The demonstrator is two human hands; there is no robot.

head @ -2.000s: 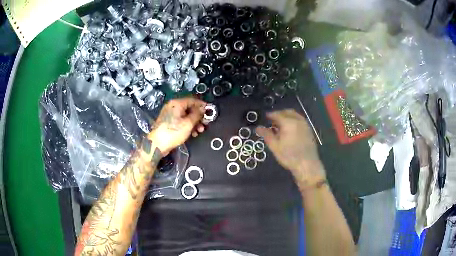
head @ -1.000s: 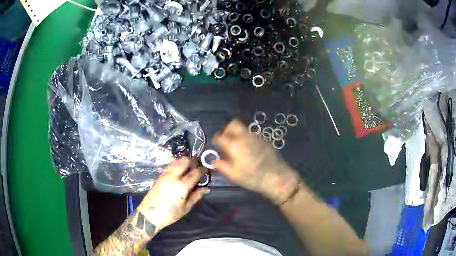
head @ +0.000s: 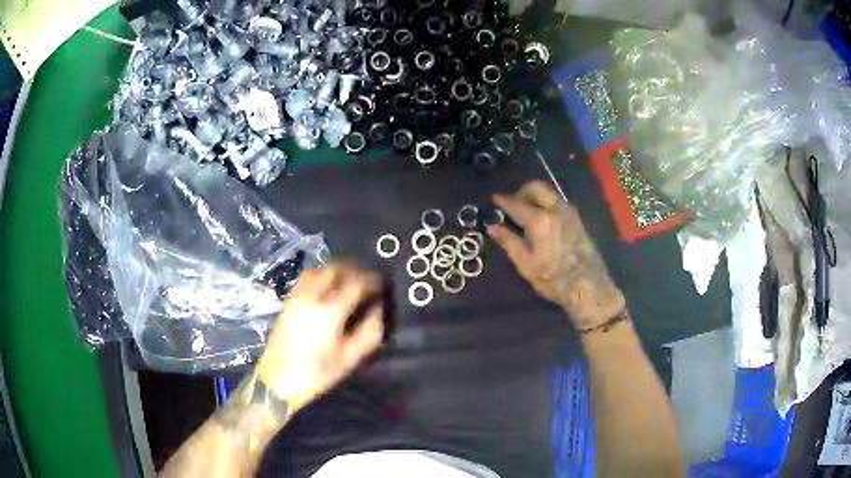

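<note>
Bright metal rings point(head: 421, 293) lie in a loose cluster on the black mat, with one ring point(head: 387, 246) just left of them. My right hand point(head: 551, 247) is right of the cluster, thumb and index fingertips pinching a small ring point(head: 495, 220). My left hand point(head: 327, 322) is blurred, palm down at the mouth of the clear plastic bag point(head: 191, 271), which holds dark parts. Something dark shows between its fingers, but I cannot tell what or whether it is held. A heap of black collars point(head: 439, 84) lies behind the rings.
Grey metal fittings point(head: 243, 84) are heaped at the back left. A blue bin point(head: 569, 89) and red bin point(head: 619, 210) with screws stand right. A thin rod point(head: 552, 175) lies near them. Crumpled plastic point(head: 746, 121) and a dark corded tool point(head: 821, 271) are far right. A green belt point(head: 42, 252) curves left.
A second ago my hands were together by the bag mouth, my right hand at a bright ring. They are now apart: the right has moved up and right, past the ring cluster; the left stays by the bag.
</note>
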